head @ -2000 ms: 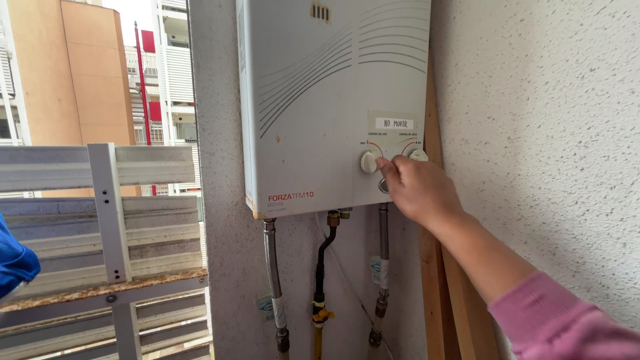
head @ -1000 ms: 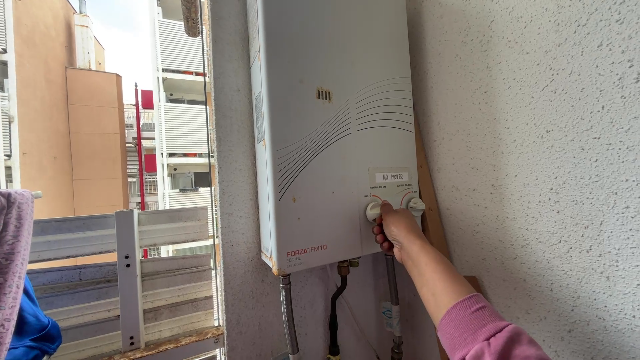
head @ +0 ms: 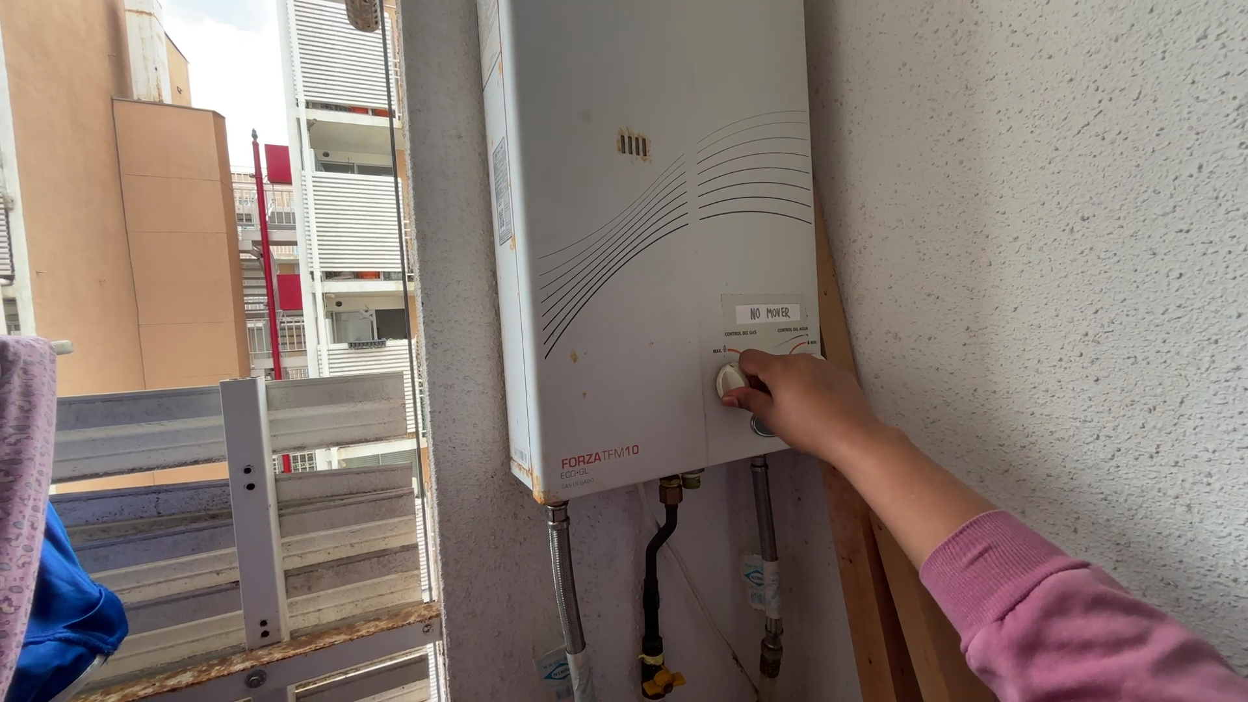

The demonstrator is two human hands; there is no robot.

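A white wall-mounted gas water heater [head: 624, 292] with rust spots hangs in the middle of the view. My right hand [head: 814, 400], in a pink sleeve, reaches in from the lower right. Its thumb and forefinger grip the left control knob [head: 731, 383], a cream one at the heater's lower right. The hand covers the right knob and part of a round metal fitting [head: 762, 425] below. A handwritten label [head: 767, 313] is stuck above the knobs. My left hand is out of view.
Braided metal hoses [head: 565, 585] and a black gas pipe with a yellow valve [head: 662, 680] run down below the heater. Wooden boards [head: 863, 585] lean at the right textured wall. A slatted metal railing [head: 252, 507] and hanging pink and blue cloths [head: 73, 604] are at left.
My right hand stays at the knobs, with its fingers now around the left knob. The pink cloth, absent two seconds ago, shows at the left edge as the view has shifted.
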